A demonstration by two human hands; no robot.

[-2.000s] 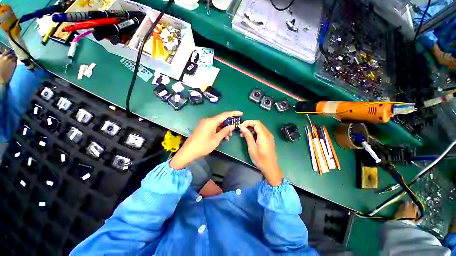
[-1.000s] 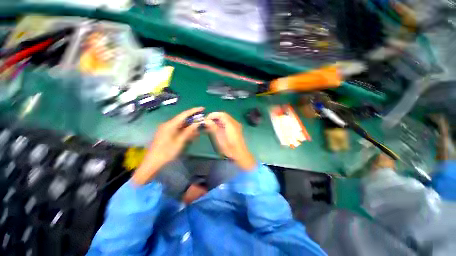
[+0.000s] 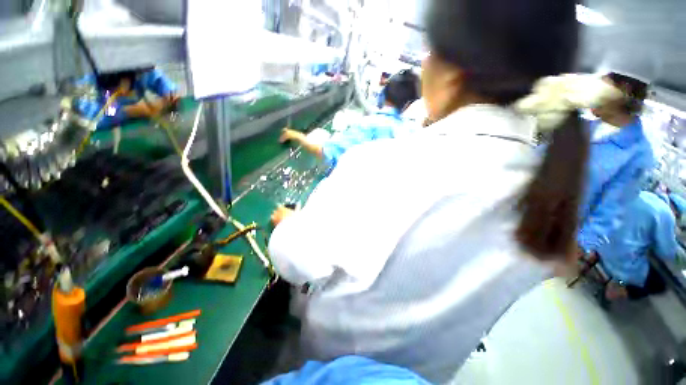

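Note:
Neither of my hands is in the picture; a blue sleeve or shoulder of mine (image 3: 346, 370) shows at the bottom edge. Nearest in front on the green bench (image 3: 218, 331) lies a fan of thin orange and white strips (image 3: 162, 342). The orange electric screwdriver (image 3: 69, 319) stands out at the lower left, its lower part cut off by the edge. A round brown-rimmed pot (image 3: 150, 292) with a blue-and-white handle in it sits above the strips. A yellow sponge block (image 3: 223, 268) lies to the right of the pot. The black unit is not in view.
A person in a white coat (image 3: 429, 225) fills the middle right, close beside the bench. More people in blue (image 3: 617, 165) are behind. A metal post (image 3: 218, 143) and white cable (image 3: 197, 180) rise at the bench. The raised shelf (image 3: 135, 259) runs along the left.
The view has swung far to the right and up, with blur. My hands and the small black unit have left the picture. The neighbouring person now fills much of it.

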